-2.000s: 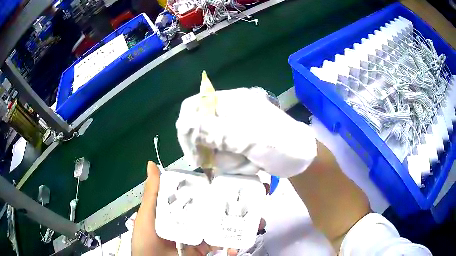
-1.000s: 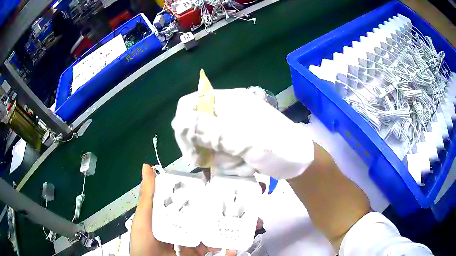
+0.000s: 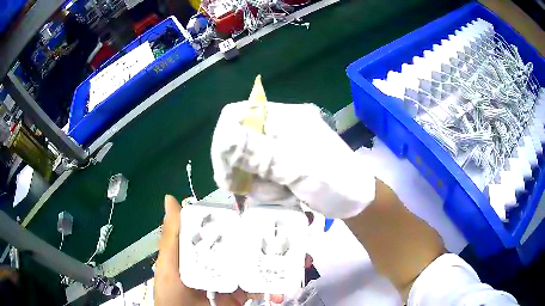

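My bare left hand [image 3: 170, 263] holds two white power adapters [image 3: 210, 248] side by side from below, their pin faces and grey printing up, with thin cords leaving at the bottom. My right hand [image 3: 269, 156], in a white glove, is closed around a yellow pointed strip-like piece [image 3: 257, 107]. Its pale tip points up and its dark lower end is at the upper edge of the adapters, near the gap between them. Whether it touches them is hard to tell. The glove hides the middle of the piece.
A blue tote [image 3: 418, 156] with rows of adapters and heaped cords is at right. A green conveyor belt [image 3: 155, 143] carries spaced adapters at left. Across it are a far blue tote [image 3: 134, 77] and red bins [image 3: 229, 23] with cords. A white-covered bench [image 3: 352, 263] lies beneath my hands.
My gloved hand and the yellow piece have shifted slightly and tilted a little. The held adapters have moved slightly left. The adapters on the belt have moved up and right.
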